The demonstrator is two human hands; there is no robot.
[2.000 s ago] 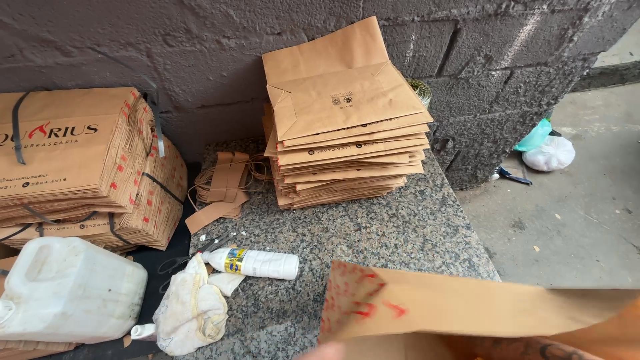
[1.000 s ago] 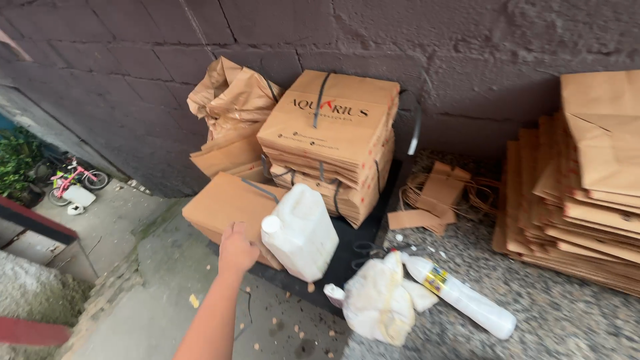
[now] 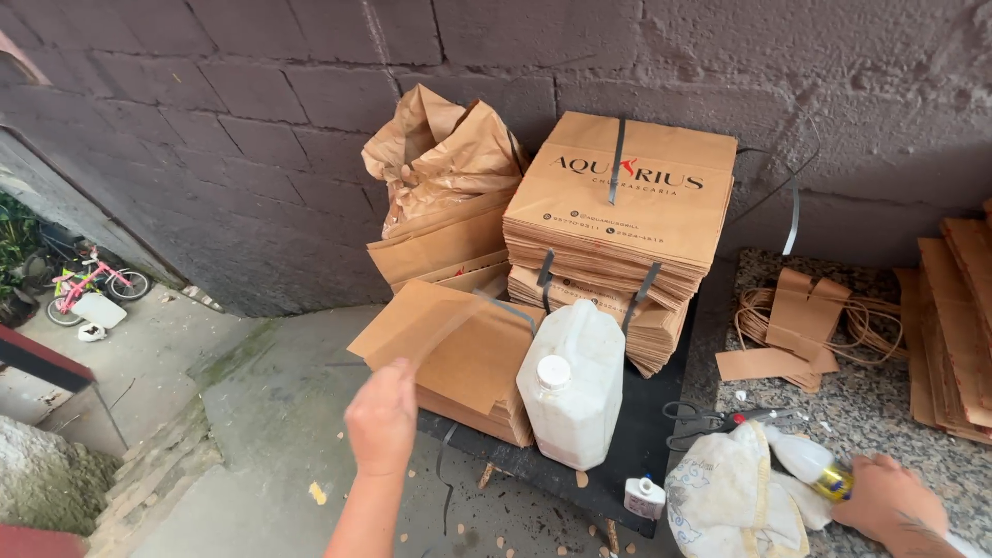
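My left hand [image 3: 384, 418] has its fingers closed at the front left edge of a brown paper sheet [image 3: 457, 349], on top of a low stack; the sheet's raised edge is blurred. My right hand [image 3: 887, 496] is wrapped over a white plastic bottle [image 3: 802, 456] with a yellow label, lying on the granite top. Beside it lie a stained white cloth [image 3: 728, 496] and black-handled scissors [image 3: 728, 422]. A white jerrycan [image 3: 581, 387] stands against the low stack. Behind it are strapped bundles of printed brown paper bags [image 3: 620, 178].
Crumpled brown paper [image 3: 457, 155] leans by the wall. Cord handles and paper pieces [image 3: 810, 318] lie on the granite, with stacked bags [image 3: 949, 325] at far right. A small white bottle [image 3: 645, 496] sits near the black table's edge. Bicycles [image 3: 93, 287] stand at far left.
The view has swung left. The brown paper piece in front two seconds ago is out of view. My left hand has come to the low stack's front edge, and my right hand has come onto the bottle.
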